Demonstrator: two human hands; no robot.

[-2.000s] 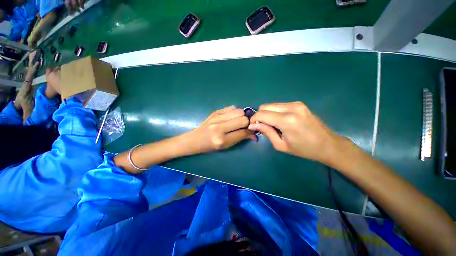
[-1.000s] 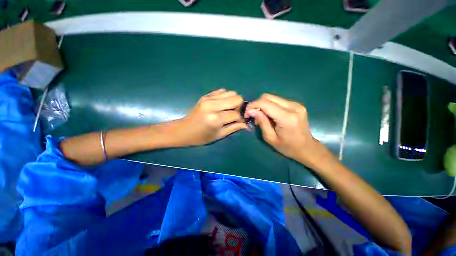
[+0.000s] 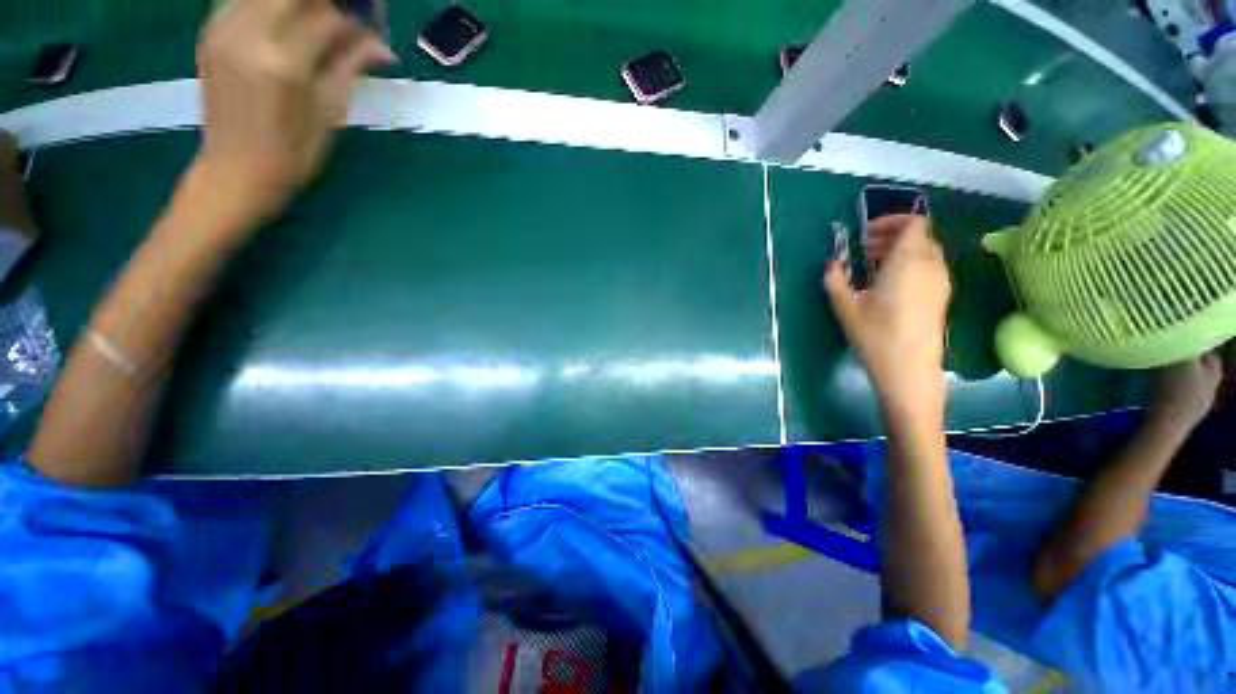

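Observation:
My left hand (image 3: 278, 88) is over the white rail at the upper left, blurred, with its fingers around a dark watch body (image 3: 363, 14) above the conveyor. My right hand (image 3: 895, 298) is at the right, over the lower part of the smartphone (image 3: 892, 202), with thumb and fingers apart. A pale, narrow strip (image 3: 840, 246) lies left of the phone, by my right thumb, partly hidden. Whether my right fingertips hold anything cannot be made out.
Watches (image 3: 653, 76) lie on the green belt behind the white rail (image 3: 542, 119). A grey post (image 3: 854, 68) rises from the rail. A lime green fan (image 3: 1132, 251) stands at right, with another person's arm (image 3: 1111, 488) below. A crinkled plastic bag (image 3: 25, 355) lies at far left.
My hands have parted from the middle of the mat. The left moved up and left to the belt with the watch; the right moved right to the phone and strip. The view has turned right.

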